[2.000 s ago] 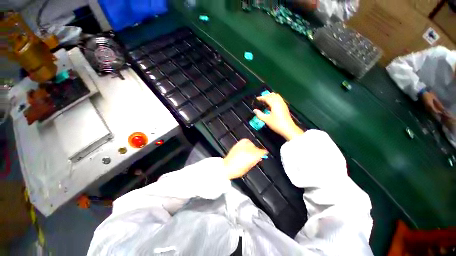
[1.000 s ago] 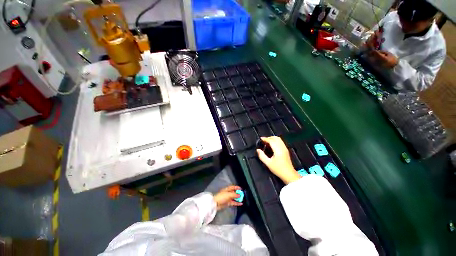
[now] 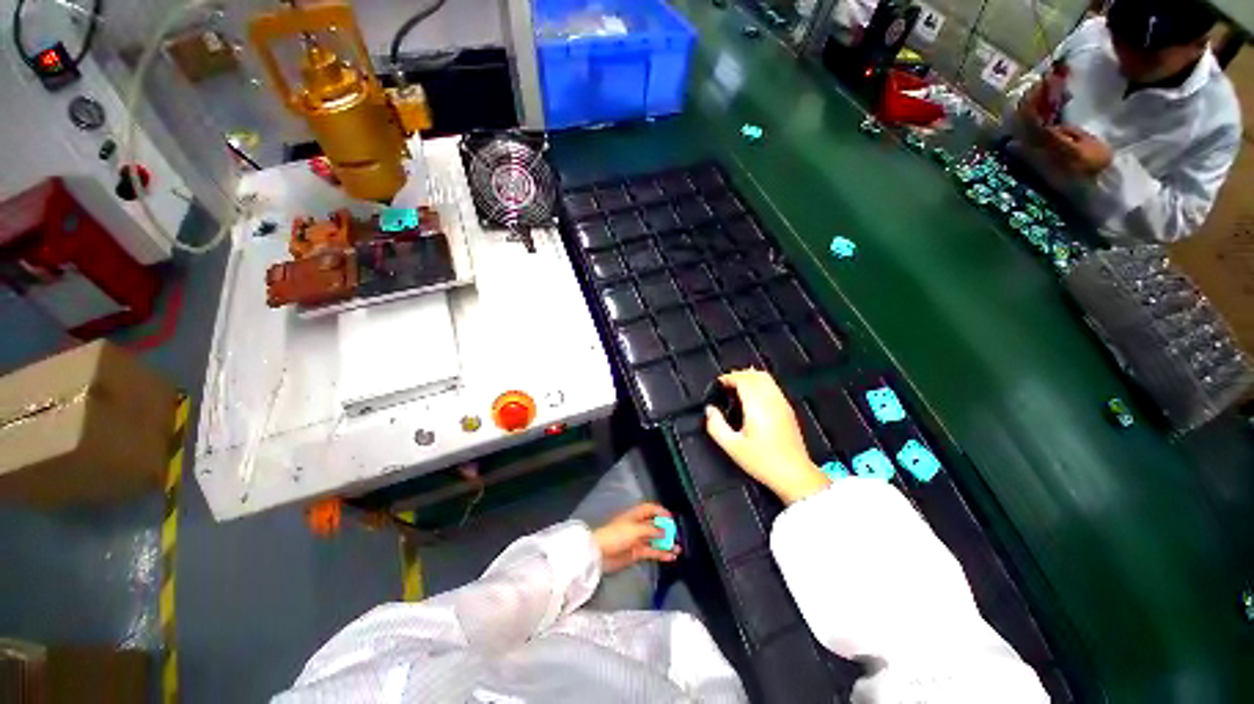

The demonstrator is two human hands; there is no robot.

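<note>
My left hand (image 3: pixel 631 538) is low in front of me, left of the near tray, and holds a teal part (image 3: pixel 664 534) at its fingertips. My right hand (image 3: pixel 761 437) is over the near black blister tray (image 3: pixel 772 600), at its far left end, with thumb and fingers curved around a dark spot. I cannot tell if it grips a small dark part. Several teal parts (image 3: pixel 917 461) lie in the near tray, right of my right wrist. Another teal part (image 3: pixel 399 219) sits on the press fixture (image 3: pixel 360 261) under the gold press head (image 3: pixel 360 139).
A second black tray (image 3: pixel 695 288) lies beyond my right hand. The white press table (image 3: pixel 286 437) with an orange-red knob (image 3: pixel 513 410) and a cooling fan (image 3: pixel 509 182) is on the left. A blue bin (image 3: pixel 612 62) stands behind. A person (image 3: pixel 1148 124) sits across the green belt (image 3: pixel 938 319).
My left hand has come back from the near tray with a teal part. My right hand has moved from the teal parts to the tray's far left end. The view has swung left and up.
</note>
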